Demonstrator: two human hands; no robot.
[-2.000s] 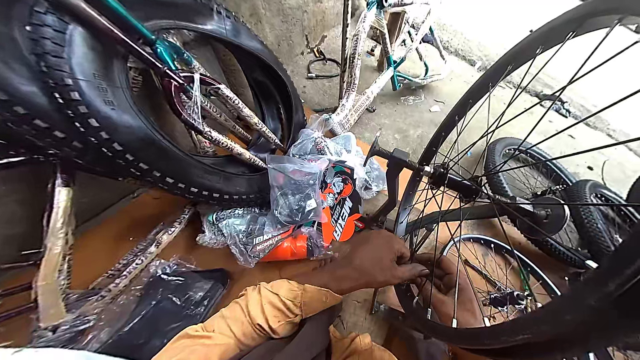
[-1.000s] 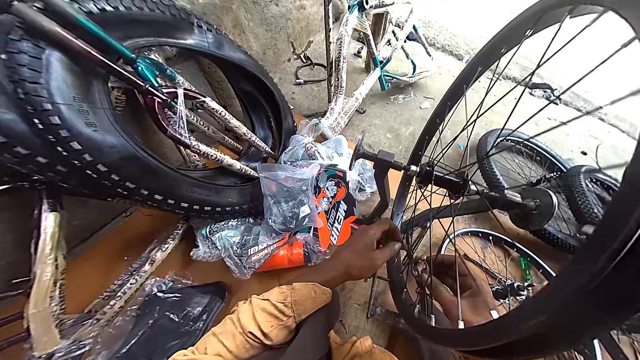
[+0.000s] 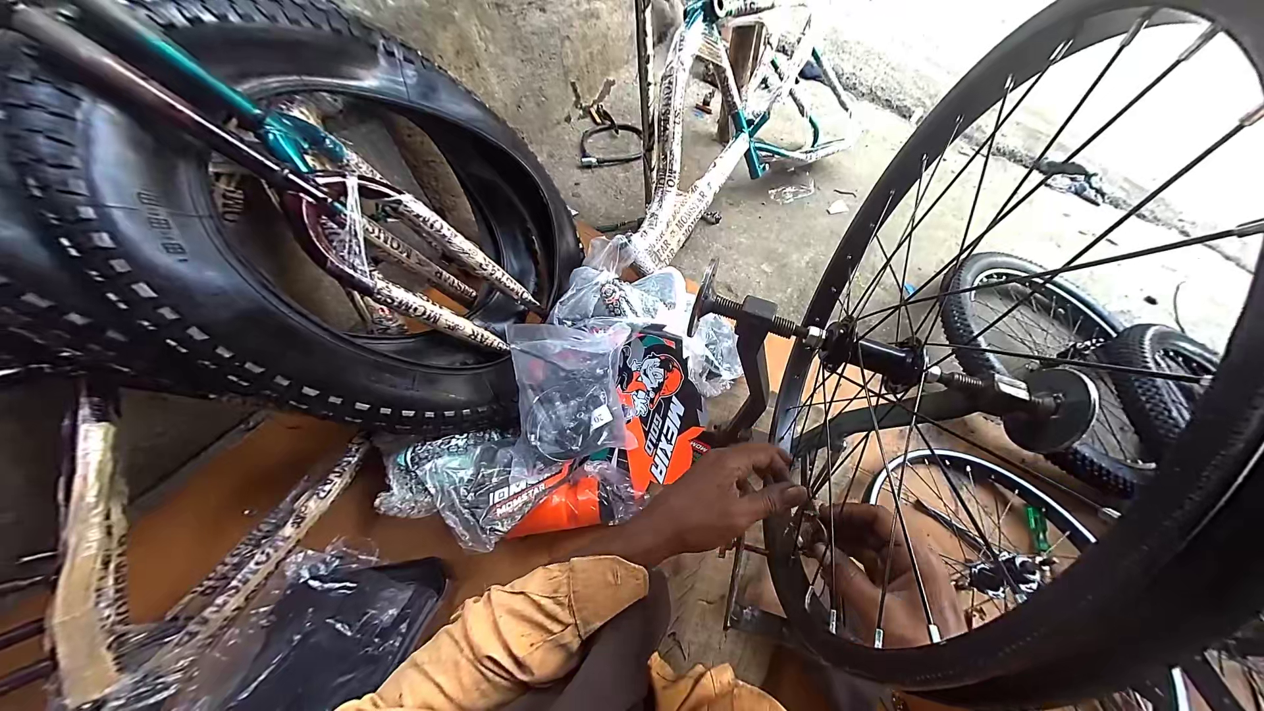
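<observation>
A spoked bicycle wheel (image 3: 790, 434) with a black rim is mounted by its hub (image 3: 874, 357) in a dark metal truing stand (image 3: 755, 370). My left hand (image 3: 736, 494) rests at the near left side of the rim, with thumb and fingers against it. Behind the spokes, my right hand (image 3: 884, 563) has its fingers curled close to the rim and the lower spokes. Something small may be between its fingertips, but I cannot tell what. Spokes partly cover that hand.
Fat tyres (image 3: 395, 395) and wrapped fork legs (image 3: 434, 311) fill the left. Plastic-wrapped parts (image 3: 573, 405) lie beside the stand. A bicycle frame (image 3: 691, 197) stands behind. Further wheels (image 3: 1027, 296) lie at right, near a green-handled tool (image 3: 1037, 530). A black wrapped item (image 3: 346, 627) lies at lower left.
Both hands remain around the lower left part of the rim. The fingers of my right hand have shifted slightly among the spokes.
</observation>
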